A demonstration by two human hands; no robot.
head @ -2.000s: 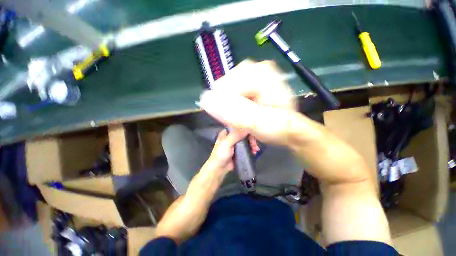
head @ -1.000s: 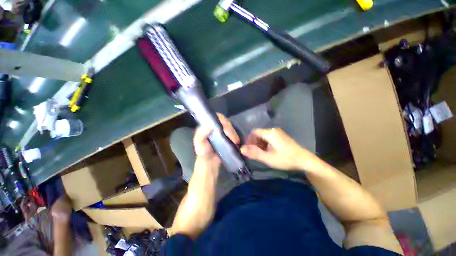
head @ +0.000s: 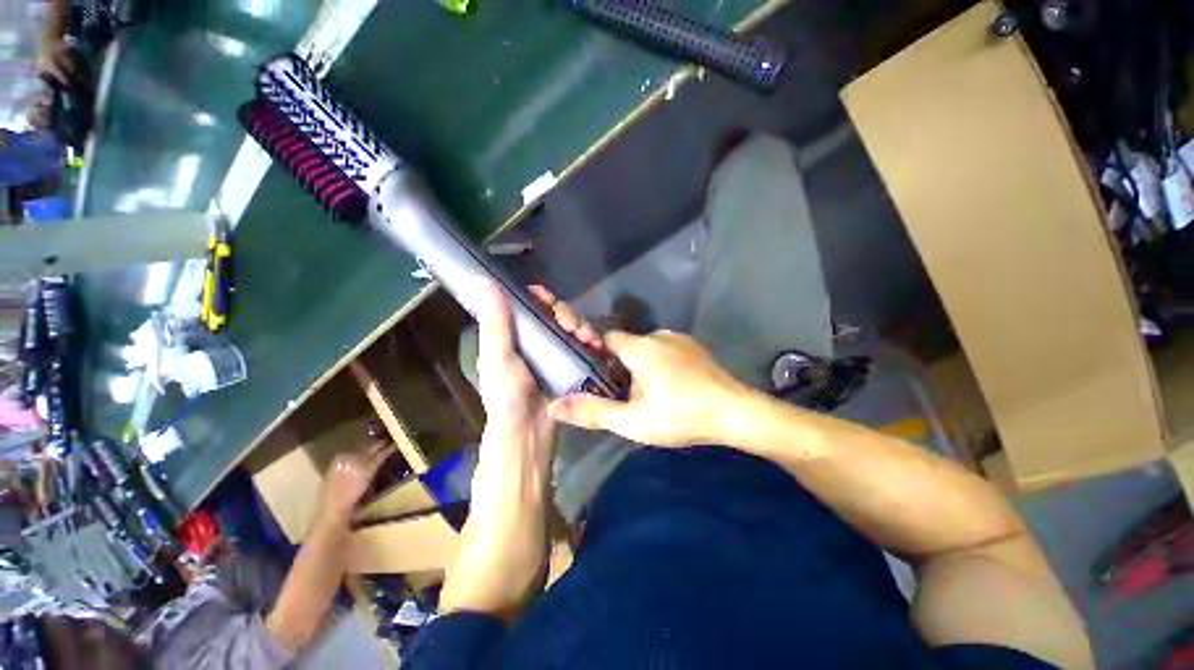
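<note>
A hot-air brush (head: 432, 242) lies diagonally across both hands. Its bristled head with pink-red bristles points up and left over the green bench, and its grey handle comes down towards my body. My left hand (head: 504, 353) is around the middle of the handle from below and the left. My right hand (head: 648, 390) grips the lower end of the handle, with the thumb on its near side. The fingers partly hide the handle's lower end.
The mallet's black grip (head: 687, 39) lies at the bench's top edge. Yellow-black cutters (head: 217, 282), a clear pot (head: 212, 368) and white tissue are at left. Another person's arm (head: 314, 556) reaches towards a carton at lower left. An open carton (head: 1002, 249) stands at right. Other brushes (head: 125, 491) lie far left.
The view has turned, so the bench things sit differently in it. The brush now shows its bristles to the lower left. My right hand has closed on the handle's lower end. Another person's arm has reached in.
</note>
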